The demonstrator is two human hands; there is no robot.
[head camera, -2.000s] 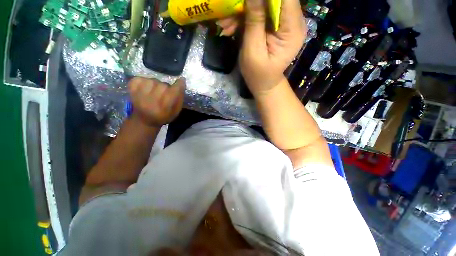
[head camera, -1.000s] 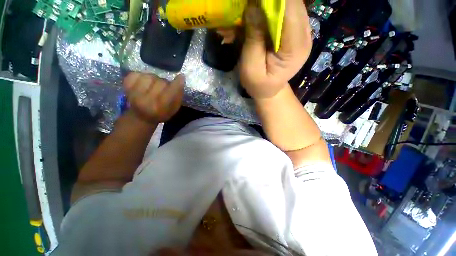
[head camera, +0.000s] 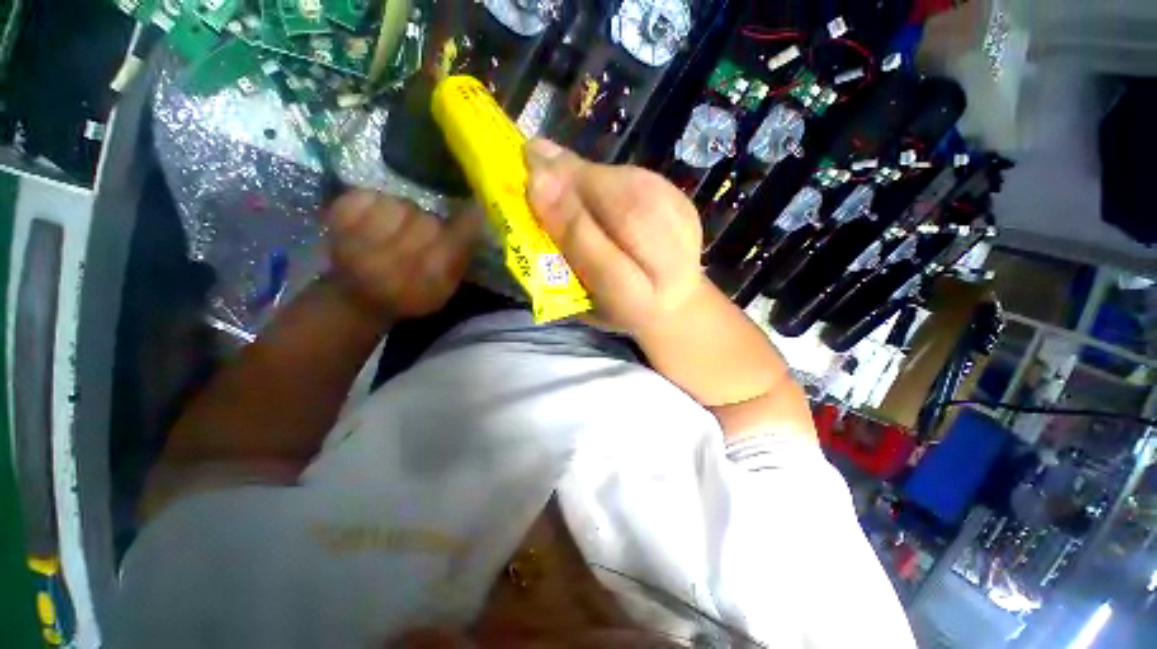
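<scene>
My right hand (head camera: 622, 241) holds a yellow glue tube (head camera: 495, 171) by its side, in front of me. The tube's nozzle points up and away over a black housing (head camera: 419, 133), and its flat end points toward me. I cannot tell whether the nozzle touches anything. My left hand (head camera: 396, 251) is a loose fist at the bench's near edge, blurred; whether something small is in it is hidden. Black housings with silvery round discs (head camera: 651, 28) lie in a row ahead and to the right.
Green circuit boards (head camera: 305, 57) lie piled at the upper left on bubble wrap (head camera: 216, 152). Red and black wires run behind the housings. A brown box (head camera: 933, 355) is at the bench's right end. A blue container (head camera: 960, 467) and red item (head camera: 856, 437) are beyond it.
The tube has come closer to me and turned from lying sideways to a steep slant, with its printed side showing. My right hand has moved down. The view has shifted, showing more of the housings.
</scene>
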